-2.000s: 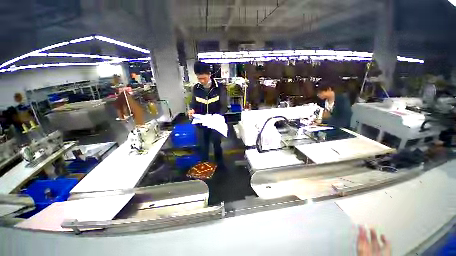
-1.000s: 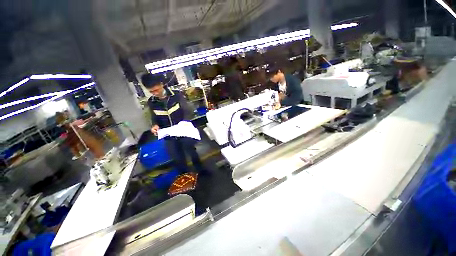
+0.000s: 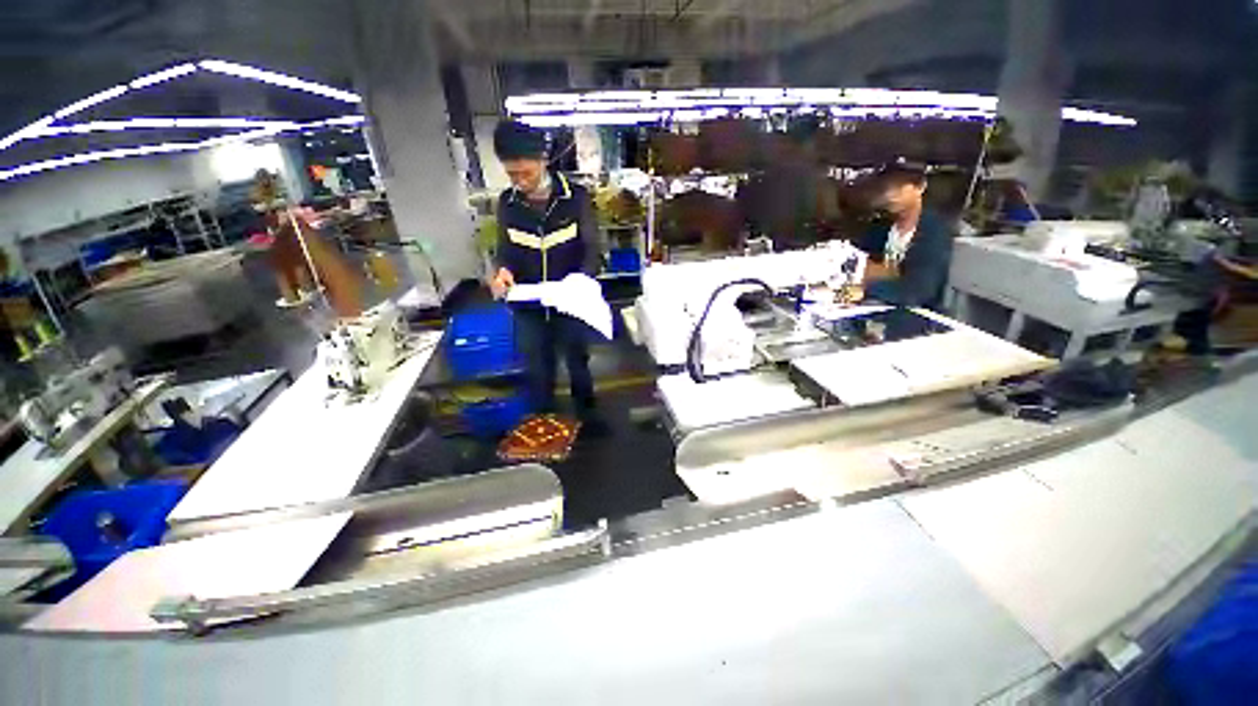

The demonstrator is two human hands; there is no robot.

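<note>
No hand of mine is in the picture now. Nearest in front of me is a long white metal-edged surface [image 3: 773, 600] that crosses the bottom of the view and runs off to the right. A seam divides its pale grey part from a cream part [image 3: 1104, 531] at the right. A small metal piece [image 3: 1120, 651] sits at its near edge, lower right.
A person [image 3: 548, 248] stands across the surface holding white sheets [image 3: 568, 299]. Another person [image 3: 904, 248] sits by a large white machine [image 3: 690, 310]. A sewing machine [image 3: 362, 352] is on a white table [image 3: 297, 448]. Blue crates [image 3: 483, 342] and a blue item [image 3: 1221, 641] are visible.
A hand seen at the lower right two seconds ago is out of view. The camera tilted and swung right, then came back. The seated person's head is raised more.
</note>
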